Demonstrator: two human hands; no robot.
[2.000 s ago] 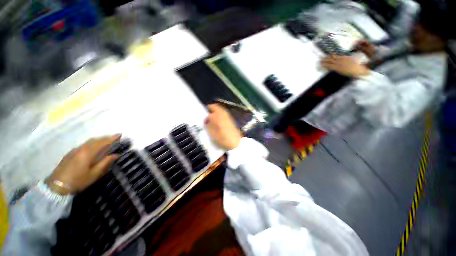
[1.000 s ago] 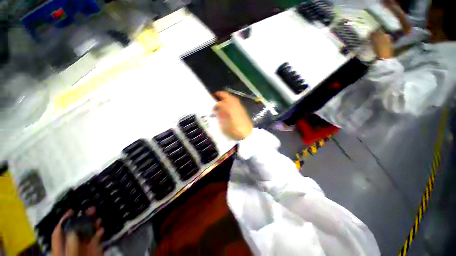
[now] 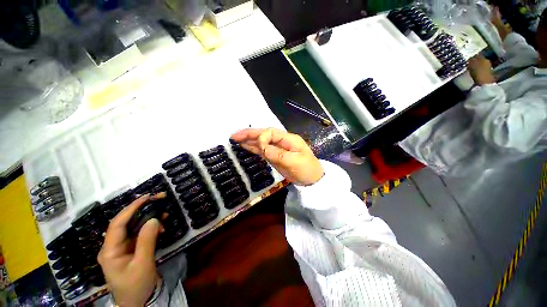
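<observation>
A wide white tray [image 3: 90, 162] holds columns of glossy black oval housings [image 3: 187, 189] along its near side. A short column of silver-marked housings [image 3: 48, 198] sits at its left end. My left hand [image 3: 132, 249] holds a black housing [image 3: 146, 211] between thumb and fingers, over the left columns. My right hand [image 3: 282, 153] is over the top of the rightmost column [image 3: 255, 168], its fingers extended to the left. Whether its thumb and fingertips pinch a tiny part cannot be told.
A thin metallic tool [image 3: 307, 112] lies on the black surface right of the tray. Beyond is a neighbouring white tray [image 3: 360, 66] with black housings, and a co-worker's sleeve [image 3: 480, 120]. A clear round container [image 3: 57, 99] stands behind, and a yellow sheet [image 3: 21, 228] lies left.
My left hand has moved up and right from the near left corner with a black housing in it. My right hand has extended its fingers over the rightmost column.
</observation>
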